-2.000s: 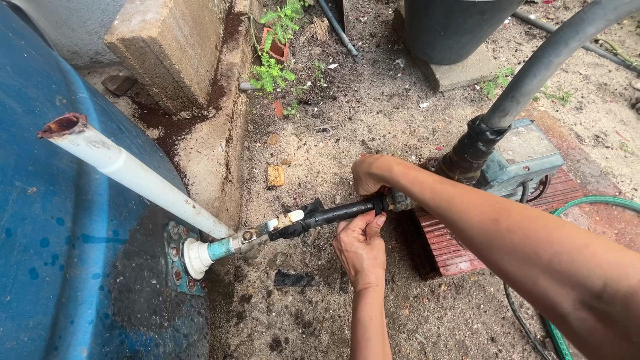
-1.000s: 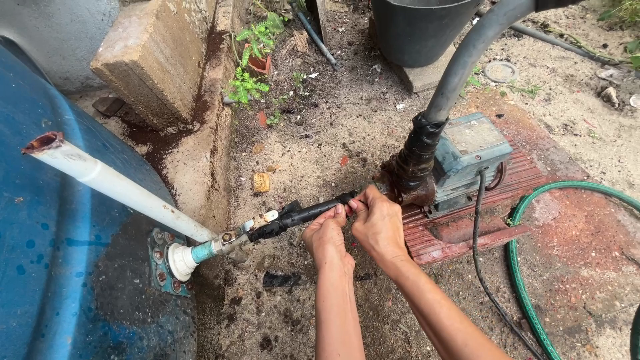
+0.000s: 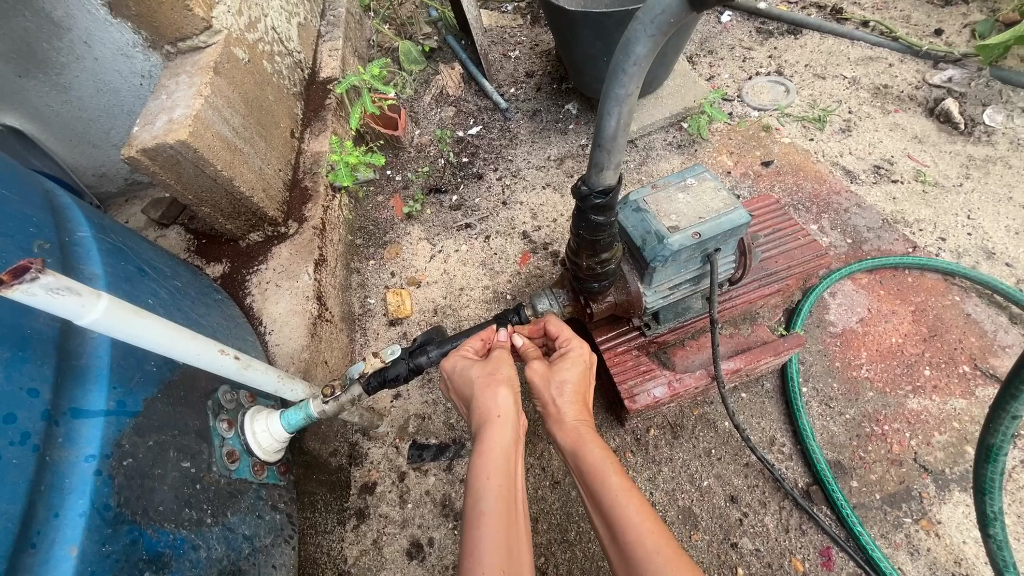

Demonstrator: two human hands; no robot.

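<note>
A black tape-wrapped pipe runs from a valve fitting on the blue tank to the metal coupling of a grey-blue electric water pump. Near the pipe's pump end, my left hand and my right hand meet, thumbs and fingertips pinched close together at a small piece of black tape on the pipe. The fingers partly hide the tape, so its loose end is hard to make out. A thick grey hose rises from the pump, its base bound in black tape.
A blue tank with a slanting white pipe stands at left, beside a concrete block. The pump rests on red ridged tiles. A green hose and black cable lie at right; a dark bucket stands behind.
Two seconds ago my right hand reached over the pipe by the coupling, with my left hand below it; now both are side by side at the pipe. The view has shifted toward the pump.
</note>
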